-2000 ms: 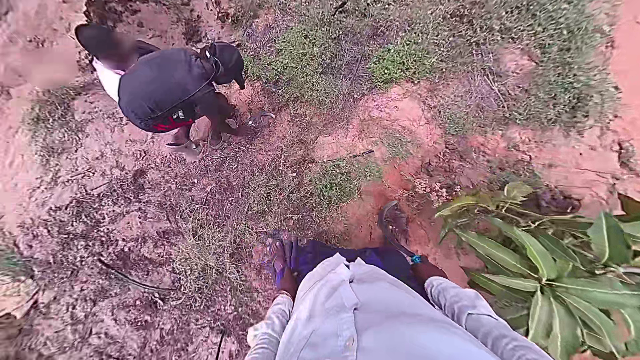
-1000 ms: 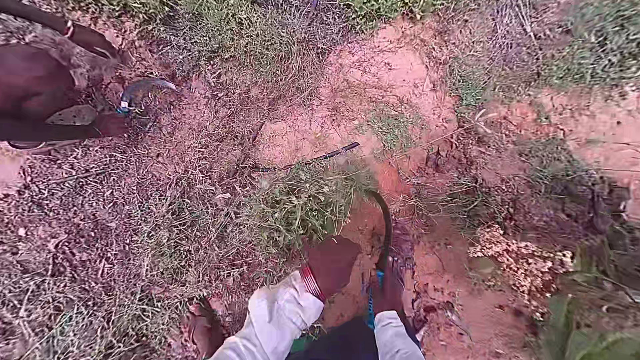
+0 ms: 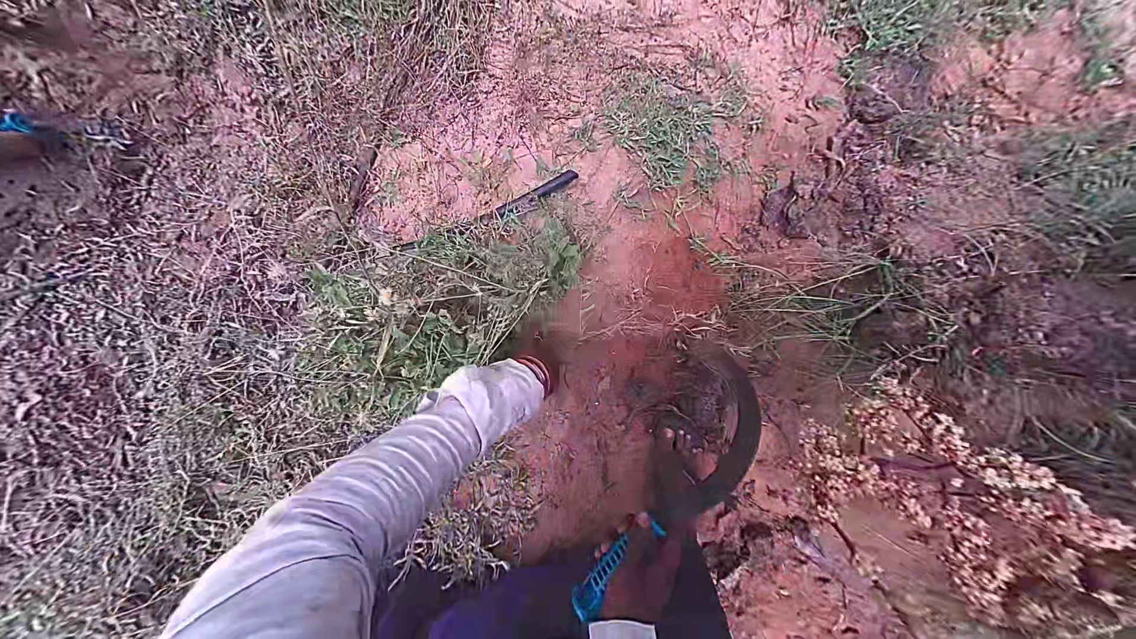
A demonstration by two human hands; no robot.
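Note:
My right hand [image 3: 643,568] is closed round the blue handle [image 3: 602,581] of a sickle, low in the centre. Its dark curved blade [image 3: 745,426] arcs up and to the right over the red soil. My left hand [image 3: 559,333], blurred, reaches out beside a clump of green weeds [image 3: 426,311]; its fingers are too smeared to show whether they hold anything. Red bangles [image 3: 538,373] circle the left wrist at the end of a white sleeve. Behind the weeds a dark pipe-like strip [image 3: 537,193] lies on the ground.
At the far left edge part of a co-worker's hand shows with a blue-handled tool [image 3: 16,122]. Dry grass [image 3: 133,355] covers the ground on the left. Pale dried plant matter [image 3: 976,479] lies at the lower right. A grass tuft [image 3: 852,297] grows right of the red soil.
The view is lower and nearer the ground than two seconds ago. Since one second ago the sickle blade has moved away from the weed clump, toward my body.

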